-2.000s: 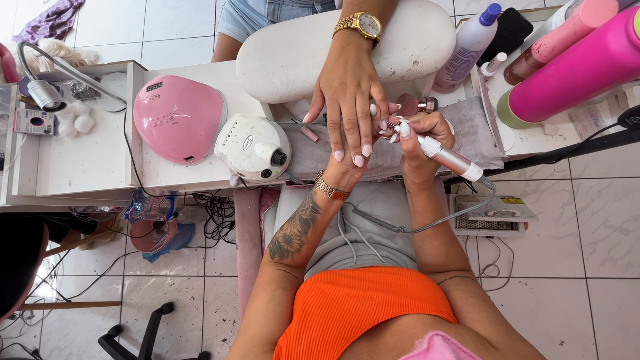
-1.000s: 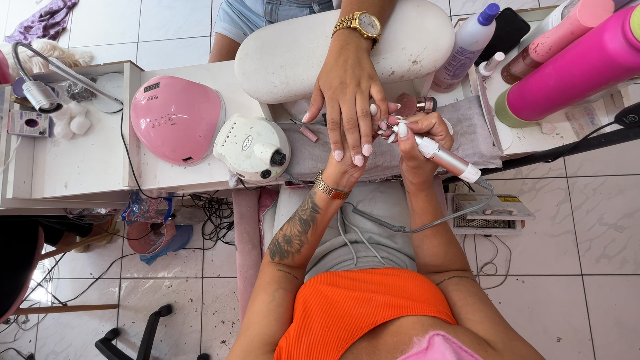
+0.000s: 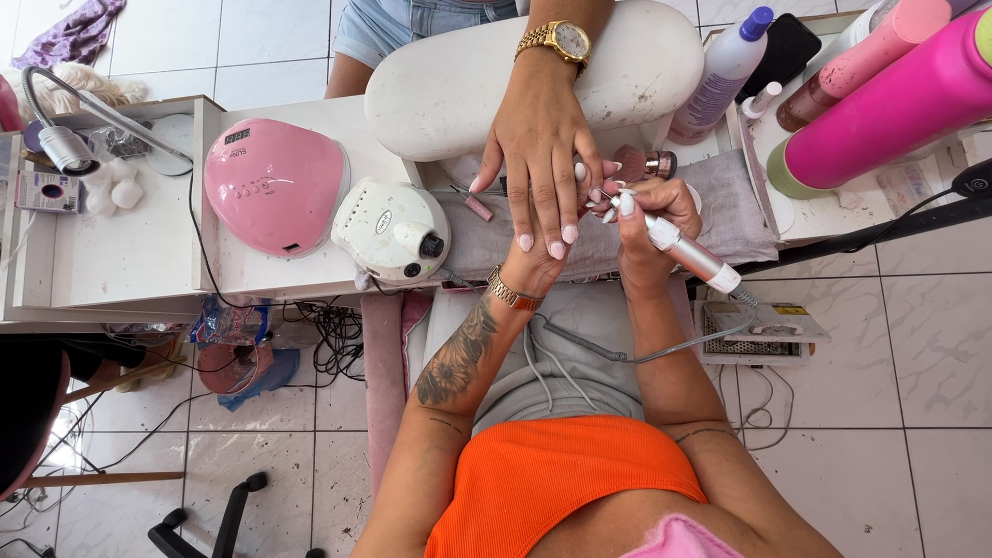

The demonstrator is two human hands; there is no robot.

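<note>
My right hand (image 3: 663, 221) grips a silver and white electric nail drill handpiece (image 3: 692, 254), its bit pointing left at a finger of the other person's hand (image 3: 542, 147). That hand lies palm down, fingers towards me, a gold watch on its wrist. Beneath it is my left hand (image 3: 535, 263), mostly hidden, its fingertips showing beside the treated finger and seeming to hold it. A grey cord runs from the handpiece across my lap. A white drill control unit (image 3: 393, 230) and a pink nail lamp (image 3: 275, 186) stand to the left. The bit's exact contact with the nail cannot be made out.
A white padded armrest (image 3: 465, 93) lies across the desk, above a grey towel (image 3: 721, 194). A white pump bottle (image 3: 719, 77), a black phone (image 3: 783, 54) and a magenta bottle (image 3: 891, 101) are at the right. A bendable lamp (image 3: 68, 149) stands left; cables hang below the desk.
</note>
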